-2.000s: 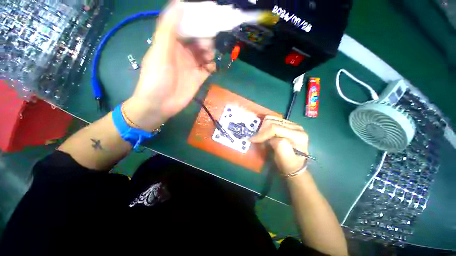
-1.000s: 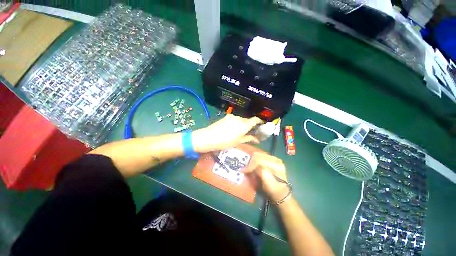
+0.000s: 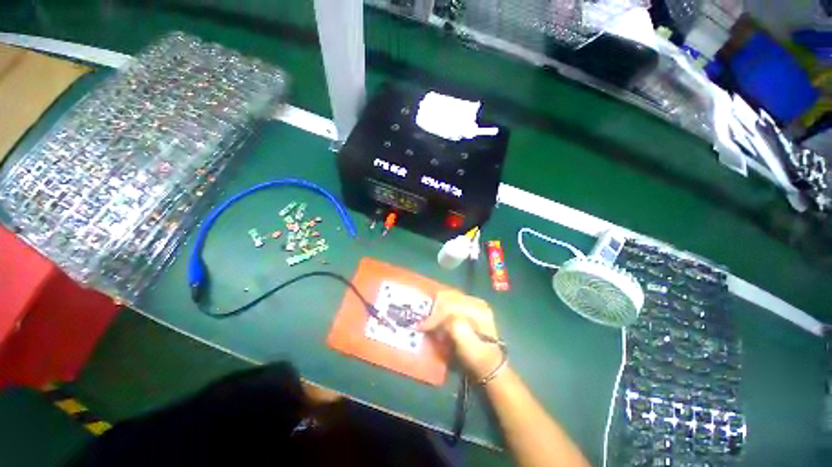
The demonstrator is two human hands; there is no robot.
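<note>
The white square fixture plate [image 3: 376, 330] with a dark centre sits on the orange-brown mat [image 3: 351, 339]. My right hand [image 3: 461, 330] is at the plate's right side, fingers pinched around a thin dark tool, seemingly tweezers [image 3: 493, 340]; its tip is hidden. A black cable [image 3: 274, 287] runs from the blue cable to the plate's dark centre. The white squeeze bottle [image 3: 452, 254] lies in front of the black box, its yellowish tip towards the upper right. My left hand is out of view; only a small patch of skin shows below the bench edge.
Small circuit boards [image 3: 299, 239] lie inside the blue cable's curve [image 3: 274, 184]. Behind stands the black box [image 3: 415, 187]. Clear blister trays [image 3: 137, 155] are at left, another [image 3: 680, 365] at right beside the fan [image 3: 598, 292]. A red packet [image 3: 496, 264] lies beside the bottle.
My left hand put down the squeeze bottle in front of the black box and left the picture. My right hand stays at the plate. The view has shifted, showing more of the bench.
</note>
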